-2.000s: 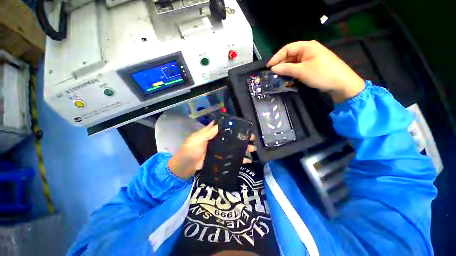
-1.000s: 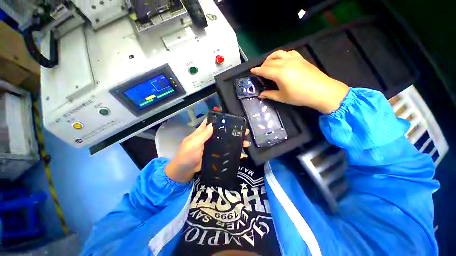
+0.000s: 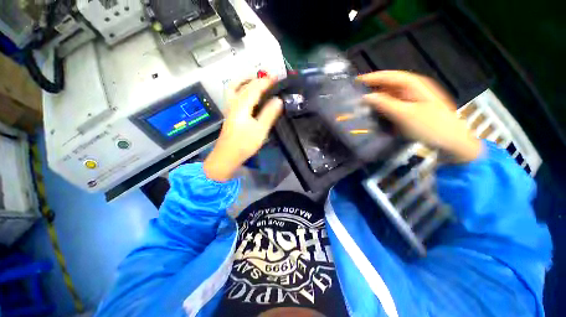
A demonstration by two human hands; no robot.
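A smartphone [image 3: 354,111], blurred by motion, is in my right hand [image 3: 422,111], which grips it from the right side. It is tilted over the black foam tray [image 3: 294,151], with orange marks on its face. My left hand [image 3: 245,127] is closed on the tray's upper left corner, with the thumb and fingers around the black edge. A second phone [image 3: 319,153] lies in the tray pocket, its upper part partly hidden by the held phone.
The white machine [image 3: 80,133] stands at the left and front, with a lit blue touchscreen [image 3: 179,117], a yellow button [image 3: 91,164] and a red button [image 3: 262,75]. More black foam trays [image 3: 403,59] lie at the upper right. A white slotted tray [image 3: 510,133] is at the right.
The phone from my left hand is now in my right hand, over the tray. My left hand has moved up to the tray corner. My right hand has left the phone in the tray.
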